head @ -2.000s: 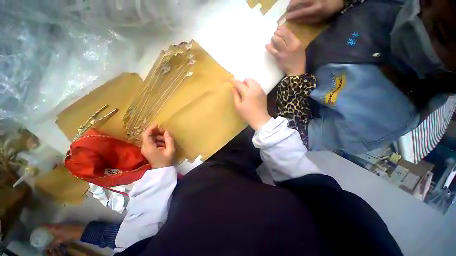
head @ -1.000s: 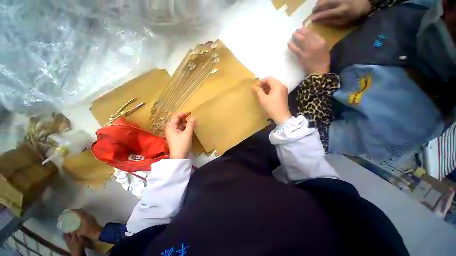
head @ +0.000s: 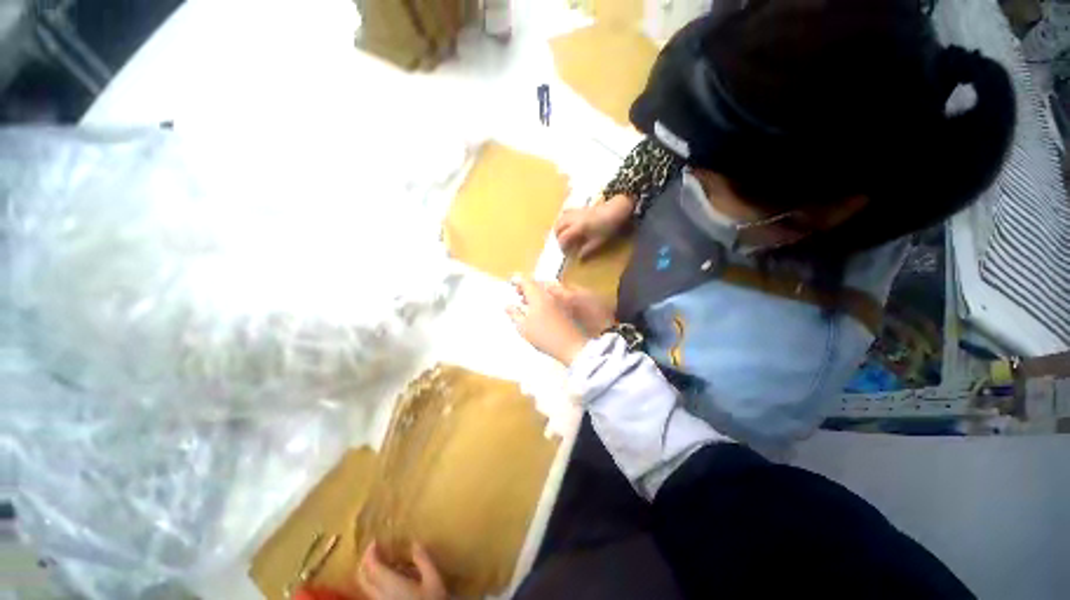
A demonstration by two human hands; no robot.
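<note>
A brown card (head: pixel 493 469) lies at the table's front edge, with thin chains (head: pixel 399 469) in close rows along its left side. My left hand (head: pixel 401 577) is at the bottom edge, partly cut off, over the lower end of the chains; whether it grips anything is unclear. My right hand (head: pixel 547 319) is stretched out past the card beside the neighbour's hands; its fingertips are close together, with a tiny pale bit there that I cannot make out. Loose gold pieces (head: pixel 312 558) lie on another brown card (head: pixel 334 510) at lower left. A sliver of red pouch (head: pixel 319 594) shows below.
A person in a mask and leopard-print cuffs (head: pixel 643 168) works close on the right. Large clear plastic bags (head: pixel 211 375) fill the left. A brown card (head: pixel 507 209) lies farther up the white table, with a small dark blue object (head: pixel 543 104) and a brown stack (head: pixel 413 29) beyond.
The view has swung up the table. My right hand has left the plain card's edge and moved out beside the neighbour's hands. My left hand and the red pouch are now mostly cut off below.
</note>
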